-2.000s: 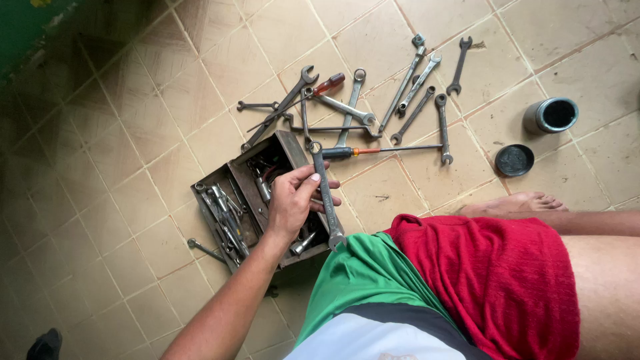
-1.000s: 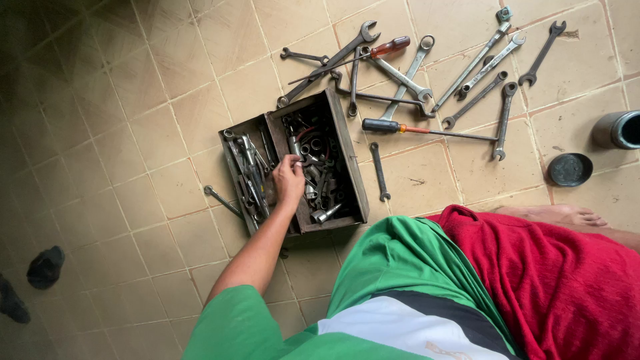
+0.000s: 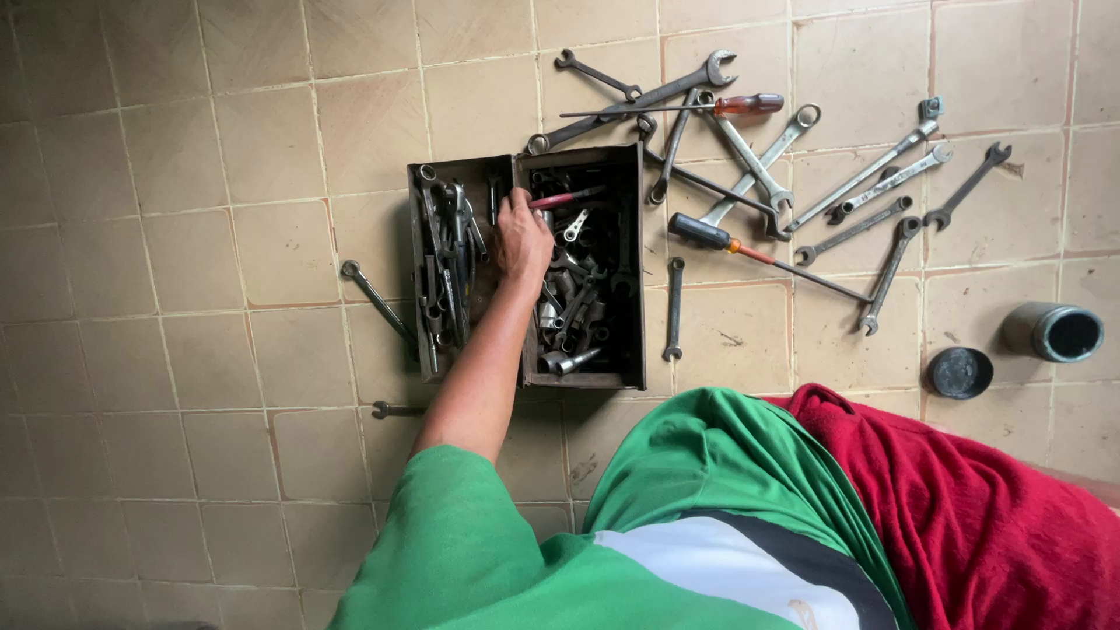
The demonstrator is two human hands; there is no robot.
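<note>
My left hand (image 3: 523, 241) reaches over the divider of an open two-part metal toolbox (image 3: 643, 306). Its fingers are closed at the near end of a red-handled tool (image 3: 560, 199), whose metal tip points right over the right compartment. Sockets, a small ratchet wrench (image 3: 576, 226) and loose wrenches fill that compartment. Longer wrenches and pliers (image 3: 457, 227) lie in the left one. Just right of the box, a combination wrench (image 3: 674, 309) rests on the tiles. My right hand is not in view.
Several wrenches, a screwdriver with a clear red handle (image 3: 748, 104) and one with a black handle (image 3: 700, 232) lie spread on the floor. A dark cylindrical container (image 3: 1054, 332) and a round lid (image 3: 960, 373) are at right. Another wrench (image 3: 378, 302) leans left of the box.
Two seconds ago my left hand held a wrench above the toolbox; it has since let go, and a wrench lies right of the box. The hand has moved into the box, at the red-handled tool.
</note>
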